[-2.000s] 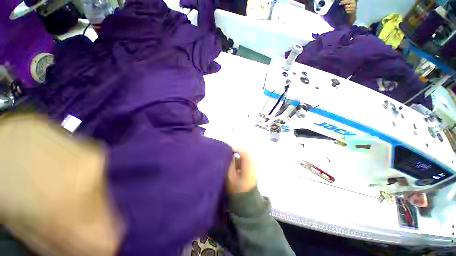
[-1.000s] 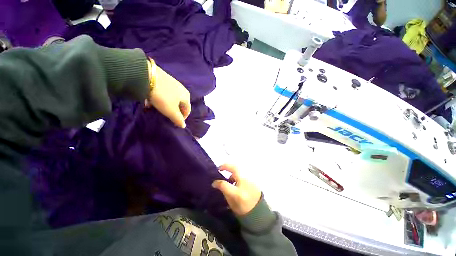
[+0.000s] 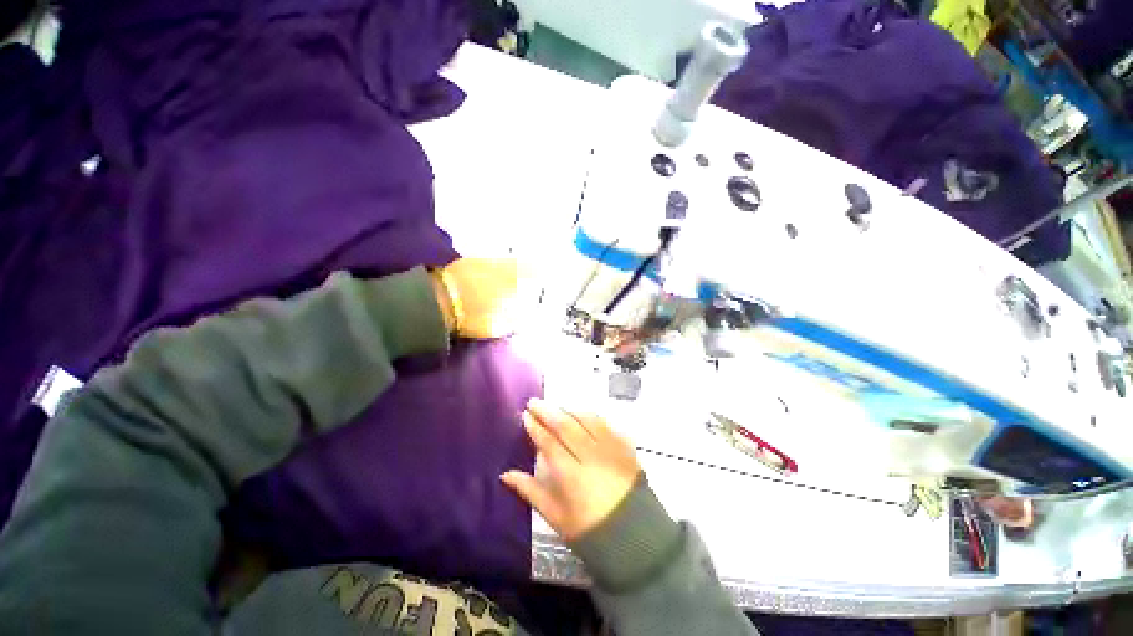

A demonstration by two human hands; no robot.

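A dark purple garment (image 3: pixel 410 422) lies spread at the left of the white sewing machine (image 3: pixel 795 224), its right edge near the needle area. My left hand (image 3: pixel 487 298) rests on the garment's edge, washed out by the bright light; its fingers are hard to make out. My right hand (image 3: pixel 574 470) lies lower down with fingers apart, fingertips on the garment's right edge. The presser foot area (image 3: pixel 621 342) is just right of my left hand. Whether the cloth reaches under it cannot be told.
Red snips (image 3: pixel 753 442) lie on the white table, right of the needle area. A small dark tray (image 3: pixel 973 537) sits at the table's right end. More purple garments (image 3: pixel 882 112) are piled behind the machine. A white label (image 3: pixel 56 390) shows on cloth at far left.
The garment is now spread flatter and nearer the needle area. My left hand has moved right and down to its edge. My right hand has opened from its pinch on the cloth.
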